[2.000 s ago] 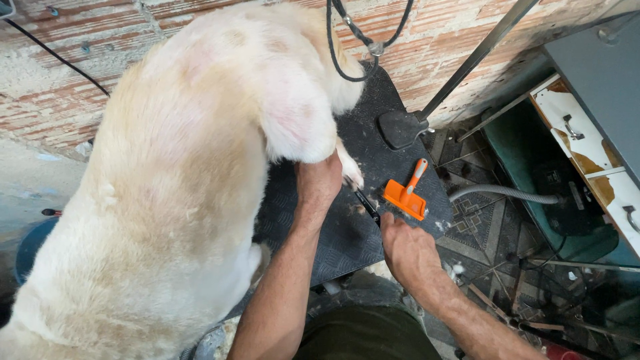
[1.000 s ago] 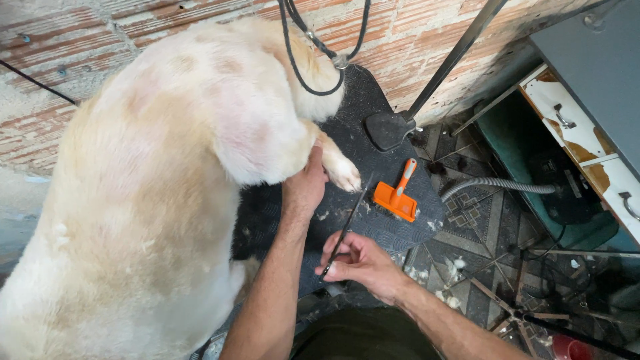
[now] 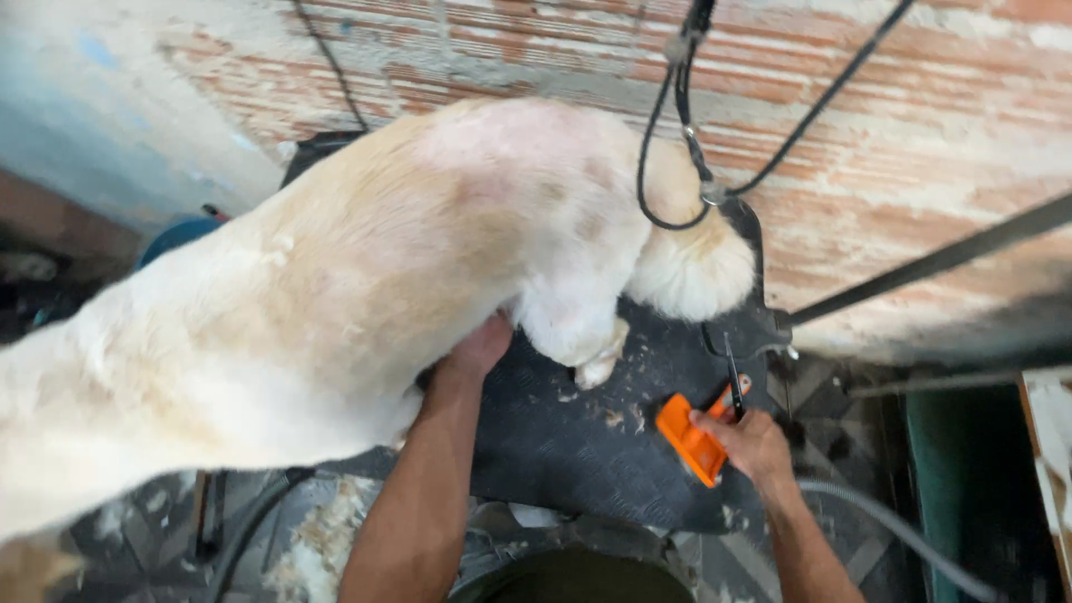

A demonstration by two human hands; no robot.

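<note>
A cream-coated dog [image 3: 335,310] stands across a black textured grooming table [image 3: 569,444], its fluffy tail [image 3: 695,268] hanging at the wall side. My left hand [image 3: 484,343] reaches under the belly beside a hind leg; its fingers are hidden, so its hold cannot be seen. A hind paw [image 3: 599,368] rests on the table. At the right, my right hand [image 3: 749,440] holds dark grooming scissors [image 3: 734,377] with the blades pointing up and away. Just beside and partly under that hand lies an orange slicker brush [image 3: 691,440] on the table.
Black loop cords [image 3: 708,197] hang over the dog's rear. A dark metal arm [image 3: 938,260] slants from a clamp at the table's corner past the brick wall [image 3: 871,167]. Cut fur [image 3: 322,540] and a grey hose [image 3: 904,536] are below. A blue container [image 3: 180,239] stands behind the dog.
My right hand has moved with the scissors to the orange brush. My left hand has gone from the lower hind leg to under the dog's belly. The view has shifted.
</note>
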